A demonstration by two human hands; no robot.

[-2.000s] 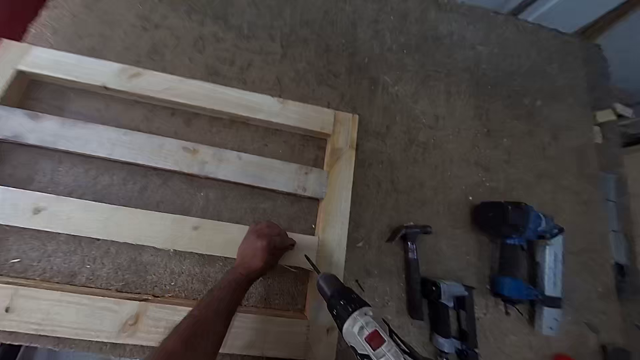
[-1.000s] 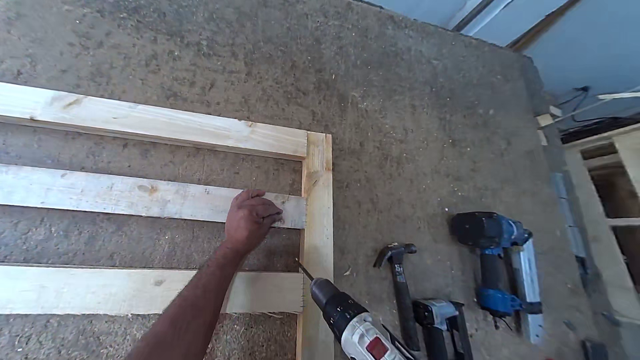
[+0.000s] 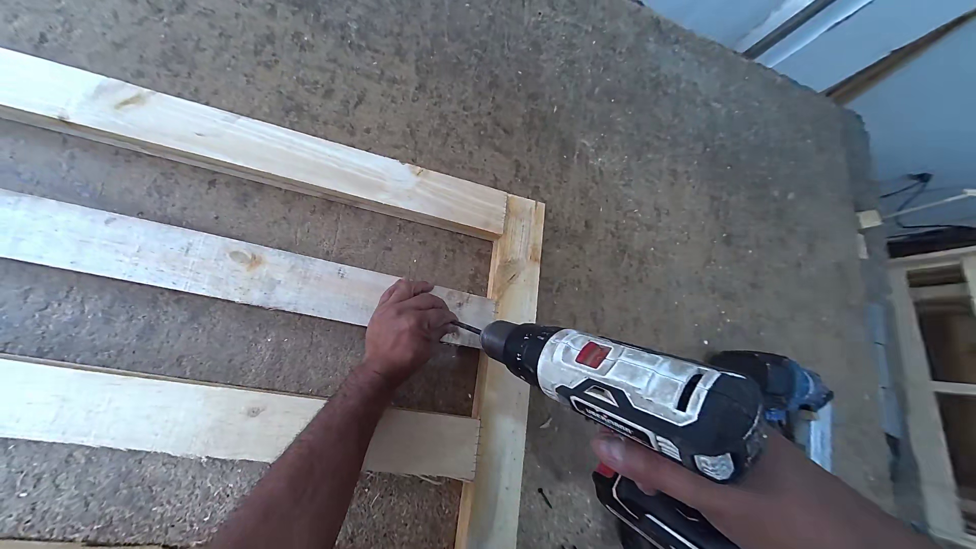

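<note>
My left hand (image 3: 408,328) rests with curled fingers on a pale wooden slat (image 3: 252,263) close to its right end; whether it holds a screw is hidden. In my right hand (image 3: 671,473) is a grey and black cordless drill (image 3: 625,381), its long bit pointing left at the fingers of my left hand. The bit's tip is close to the slat, contact unclear. The slat's end meets the wooden end rail (image 3: 507,366) of a frame. Another slat (image 3: 419,442) lies nearer me, and a thicker top rail (image 3: 305,164) runs farther away.
A blue and black nail gun (image 3: 801,389) lies on the concrete floor (image 3: 686,198), partly hidden behind the drill. A small dark screw or nail (image 3: 544,497) lies beside the frame. Another wooden frame (image 3: 942,389) stands at the right edge, near dark cables (image 3: 911,198).
My left hand has moved from the nearer slat to the farther one. The drill now points across at that slat's end, and my right hand has come into view. The view has shifted.
</note>
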